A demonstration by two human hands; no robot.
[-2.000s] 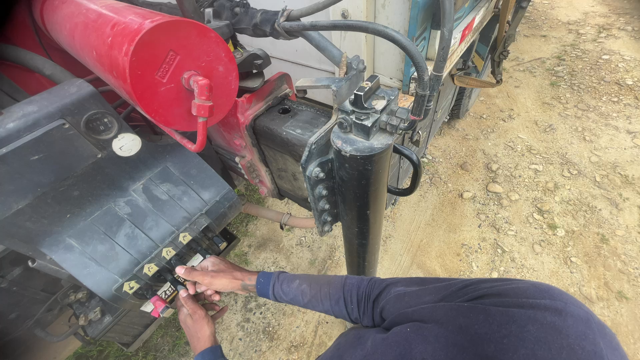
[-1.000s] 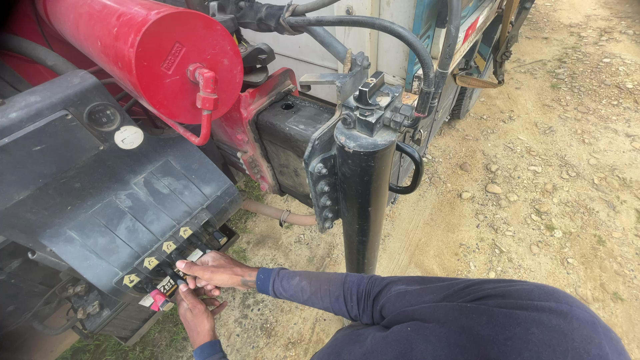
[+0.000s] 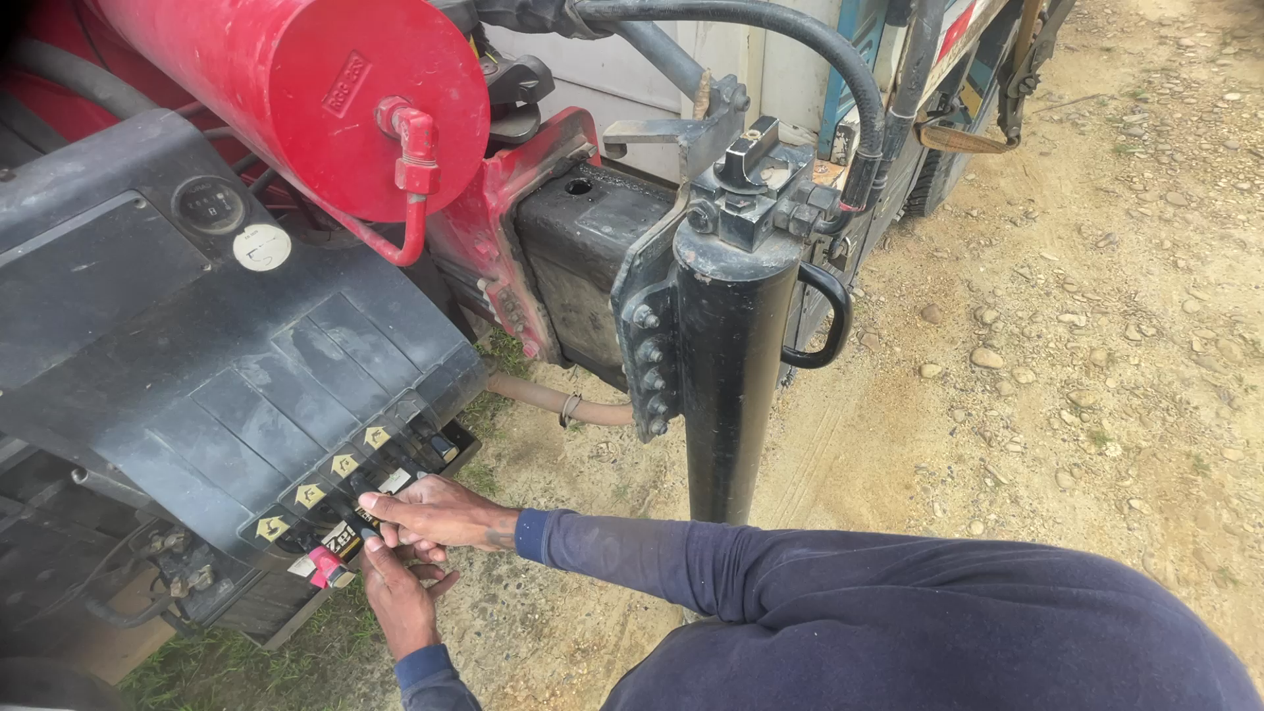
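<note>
A bank of black control levers [image 3: 432, 441] runs along the lower edge of a dark plastic control cover [image 3: 296, 365], below yellow arrow stickers [image 3: 309, 495]. My right hand [image 3: 444, 513] comes in from the right, thumb and fingers closed around the end of a black lever. Just below it, my left hand [image 3: 398, 597] has its thumb at the tip of a neighbouring lever; its fingers are partly curled, and their grip is hidden. Pink material [image 3: 326, 565] is wrapped on a lever to the left of both hands.
A black hydraulic outrigger cylinder [image 3: 736, 375] with a looped handle [image 3: 839, 316] stands right of the cover. Behind are a red tank [image 3: 380, 109], a black steel beam [image 3: 583, 257] and a hose [image 3: 553, 397]. A truck side [image 3: 874, 247] borders stony ground [image 3: 1076, 395].
</note>
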